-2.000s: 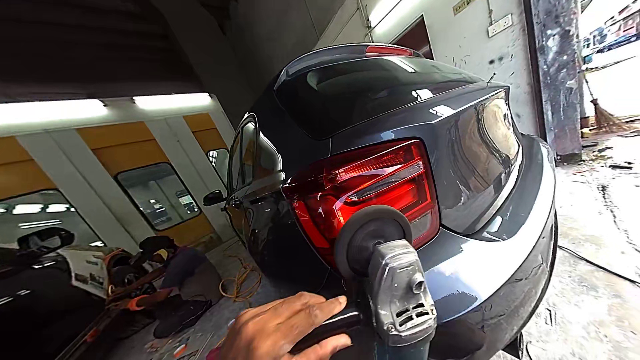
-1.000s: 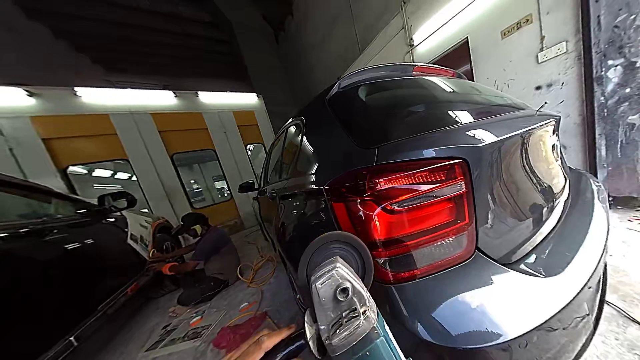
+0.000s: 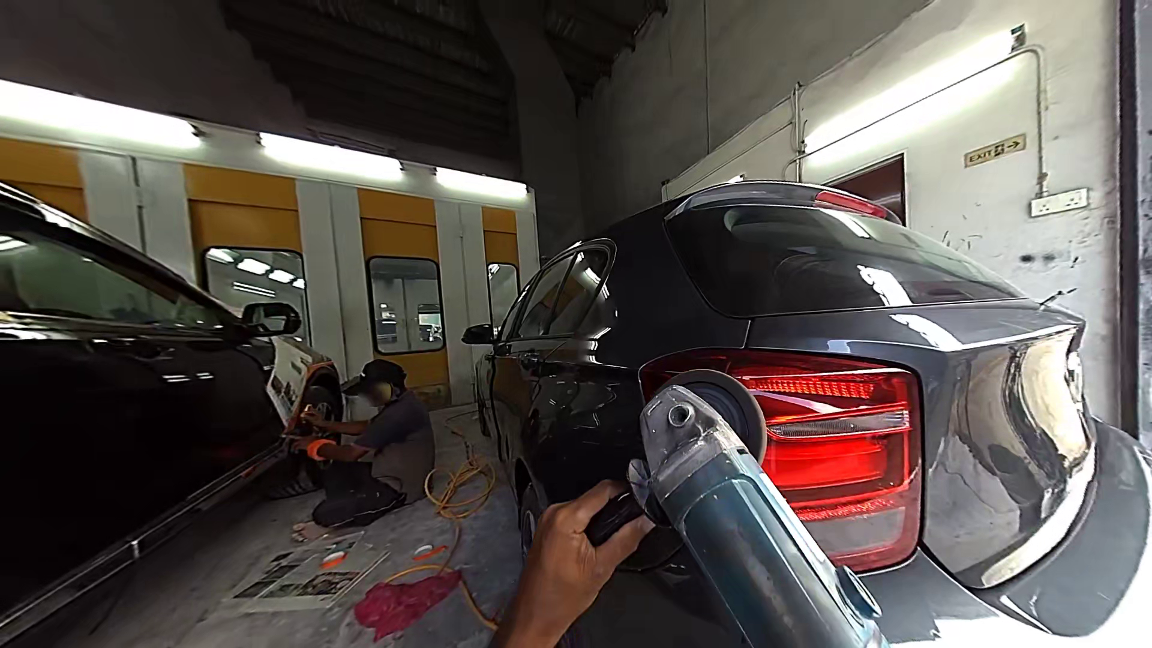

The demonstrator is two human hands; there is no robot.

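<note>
A teal rotary polisher [image 3: 756, 531] with a grey metal gear head reaches up from the bottom edge. Its round dark pad [image 3: 724, 409] is at the left part of the red tail light [image 3: 837, 459] of a dark grey hatchback [image 3: 648, 270]; whether pad and lens touch I cannot tell. My left hand [image 3: 571, 553] is closed around the polisher's black side handle [image 3: 616, 517]. My right hand is out of the frame, as is the rear end of the polisher.
A black car [image 3: 117, 396] stands at the left. Beside its wheel a person [image 3: 387, 450] sits on the floor. Between the cars lie a coiled yellow hose [image 3: 463, 486], a crimson cloth [image 3: 405, 603] and newspaper sheets [image 3: 306, 571]. An exit sign [image 3: 994, 150] hangs on the wall.
The polisher's pad has moved from the tail light's lower left edge up onto its upper left part. My left hand shows more fully on the side handle. The view has shifted.
</note>
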